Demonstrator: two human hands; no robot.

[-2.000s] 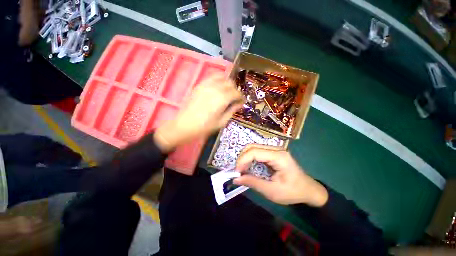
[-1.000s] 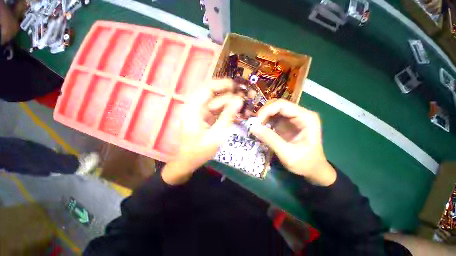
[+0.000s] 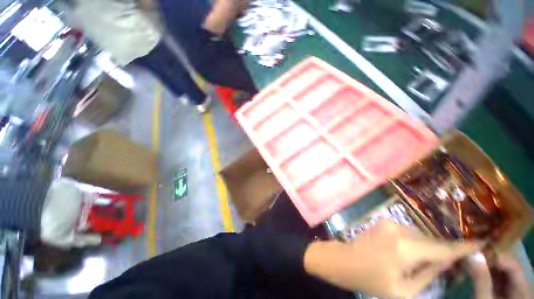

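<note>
My left hand (image 3: 389,263) is blurred over the ring box (image 3: 383,216), its fingers pointing right. My right hand (image 3: 502,277) is blurred and cut off at the lower right corner. The fingertips meet near a small pale spot; what they hold cannot be told. The open cardboard flex-part box (image 3: 515,195) holds tangled orange-copper and dark strips (image 3: 454,193). The ring box, partly hidden by my left hand, shows small whitish parts. The pink-red compartment tray (image 3: 336,153) lies left of the boxes, with rectangular pockets.
A metal post (image 3: 477,82) stands behind the boxes. White frames (image 3: 427,84) lie on the green surface beyond. A whitish heap (image 3: 272,29) lies beside a neighbour's hand (image 3: 221,14). Cardboard boxes (image 3: 111,160), a red stool (image 3: 117,216) and another person (image 3: 61,213) are at left.
The view has swung left, so tray, boxes and my hands appear further right and rotated. My left hand has come away from over the tray, and both hands are now together at the boxes.
</note>
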